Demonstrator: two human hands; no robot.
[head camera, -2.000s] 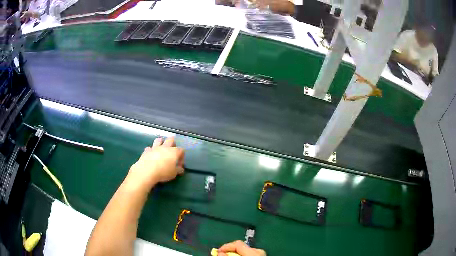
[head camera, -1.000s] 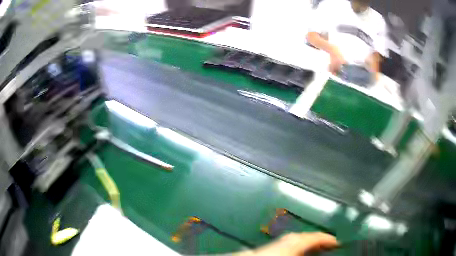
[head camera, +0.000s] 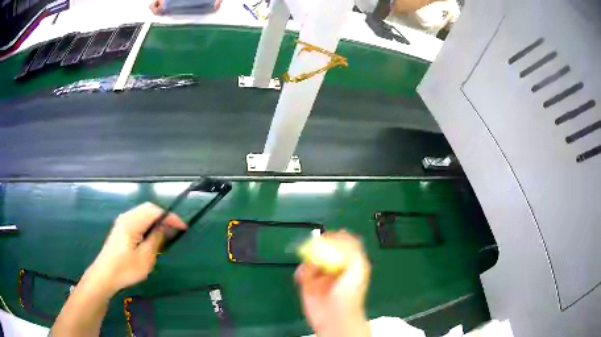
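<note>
My left hand (head camera: 136, 249) grips one end of a black phone middle frame (head camera: 209, 205), held tilted above the green surface. My right hand (head camera: 336, 289) is closed on a blurred yellow hand tool (head camera: 324, 254), over the right end of another frame (head camera: 245, 242) lying flat with orange-gold marks at its left end. More frames lie flat: a smaller-looking one at right (head camera: 387, 230), one at lower middle (head camera: 142, 309) and one at lower left (head camera: 39, 289), partly behind my left forearm.
A dark conveyor belt (head camera: 165, 138) runs beyond the green surface (head camera: 356, 204). White posts (head camera: 290, 105) stand at its edge, one with an orange band. A grey cabinet (head camera: 527, 164) is at right. Black frames (head camera: 92, 47) and crinkled plastic (head camera: 145, 82) lie beyond. A person's hands show at the top.
The view has swung right. My left hand now holds a frame up off the surface. My right hand has come up into view with the yellow tool.
</note>
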